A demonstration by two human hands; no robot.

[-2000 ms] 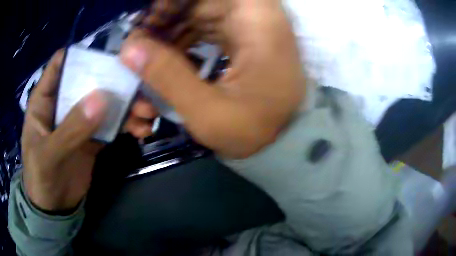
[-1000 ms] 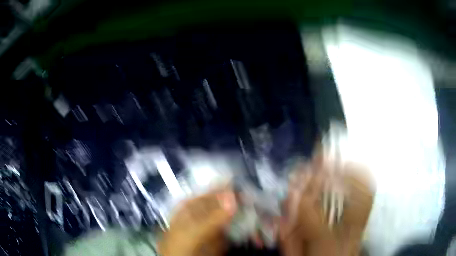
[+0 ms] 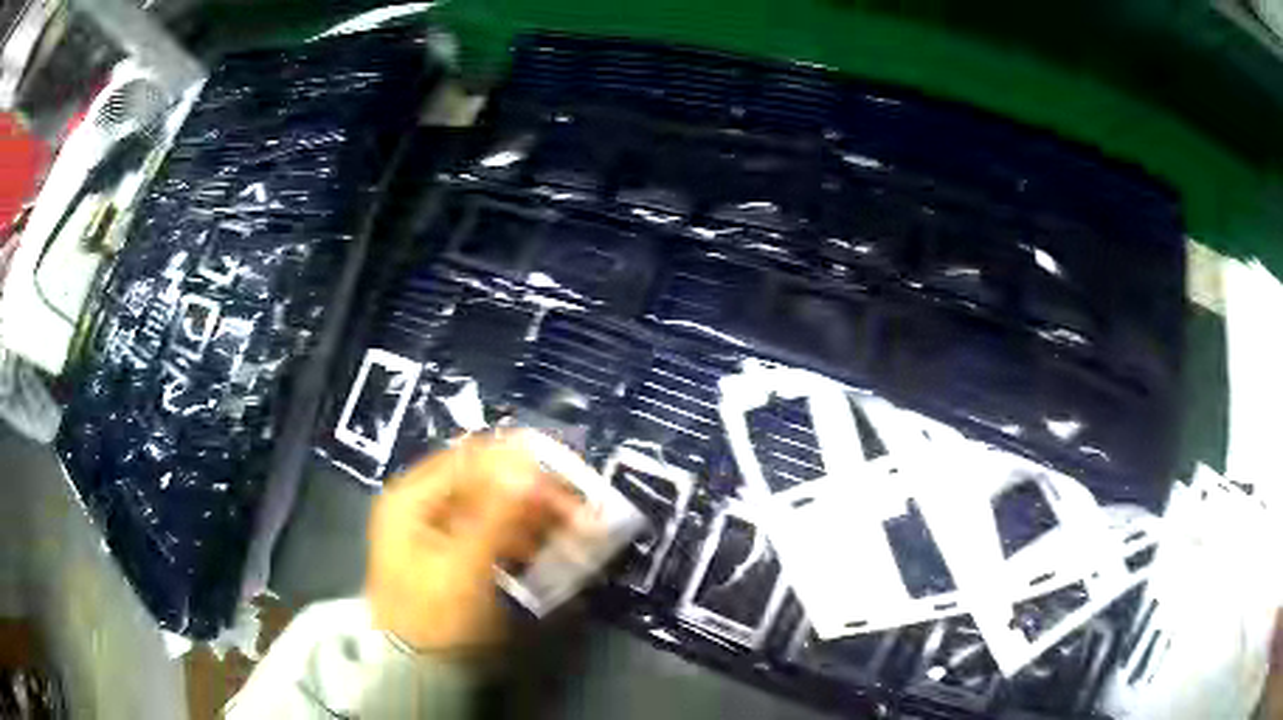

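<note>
My left hand (image 3: 457,528) is at the lower middle, blurred, with its sleeve entering from the bottom left. It grips a small white-faced panel (image 3: 598,546) at the near edge of the black blister tray (image 3: 901,331). The fingertips and part of the panel are hidden or blurred. White rectangular outlines show in the tray's near pockets, one of them (image 3: 377,408) left of the hand. A white die-cut adhesive sheet (image 3: 851,563) with rectangular openings lies over the tray's near right part. My right hand is not in view.
A thick glossy stack of dark trays (image 3: 232,310) stands at the left. White sheets (image 3: 1210,605) lie at the right edge. A green surface (image 3: 971,63) runs behind the tray. A pale curved object (image 3: 49,288) is at the far left.
The view has shifted and now shows the tray and left stack more clearly. My right hand has left the picture. My left hand still holds a white-faced panel, now over the tray's near edge.
</note>
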